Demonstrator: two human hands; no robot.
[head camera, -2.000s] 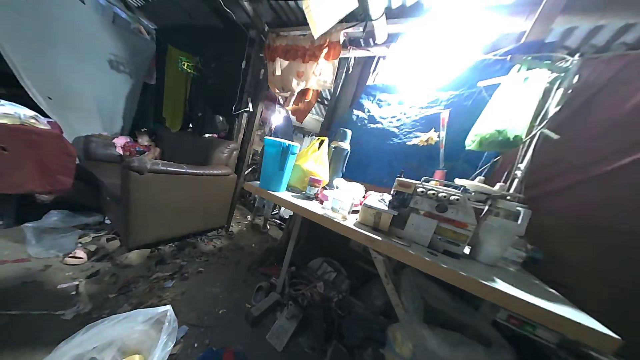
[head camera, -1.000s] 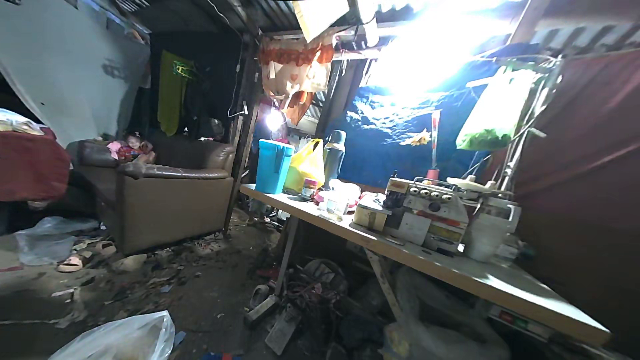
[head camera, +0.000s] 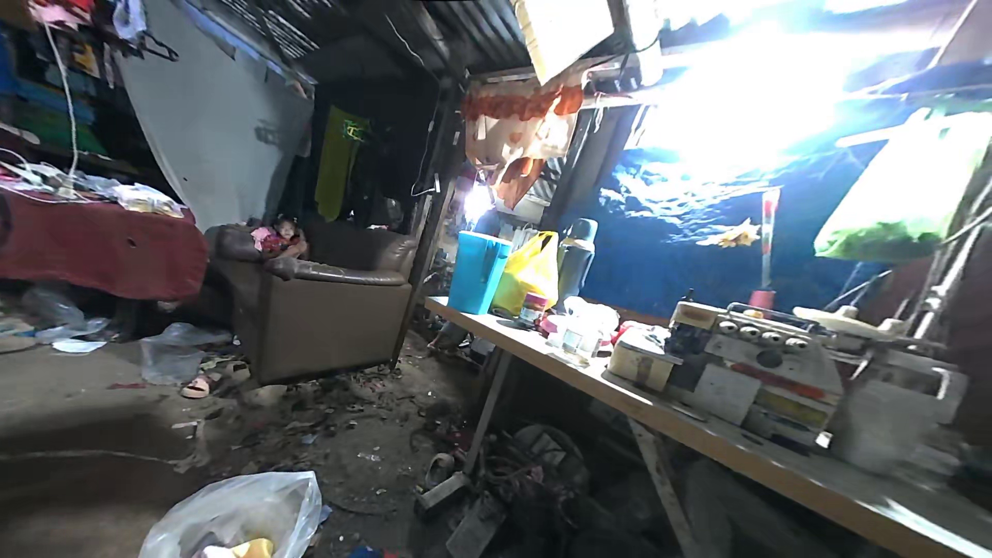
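Note:
Neither my left hand nor my right hand shows in the head view. An overlock sewing machine (head camera: 763, 376) stands on a long wooden table (head camera: 558, 364) at the right. To its left on the table are a small box (head camera: 642, 364), a clear jar (head camera: 577, 339), a jar with a red lid (head camera: 533, 308), a yellow plastic bag (head camera: 527, 271), a blue plastic container (head camera: 477, 273) and a dark flask (head camera: 575, 260). A clear plastic bag (head camera: 240, 508) with some pale and yellow things in it is at the bottom edge.
A brown armchair (head camera: 333, 325) stands further back, with a person (head camera: 283, 239) leaning on it. A red-covered surface (head camera: 101, 244) is at the left. Sandals (head camera: 198, 386), plastic bags and scraps litter the floor. A green-bottomed bag (head camera: 903, 201) hangs at the right.
The view has turned somewhat to the left, and hanging clothes now show at the upper left. Nothing else has plainly changed.

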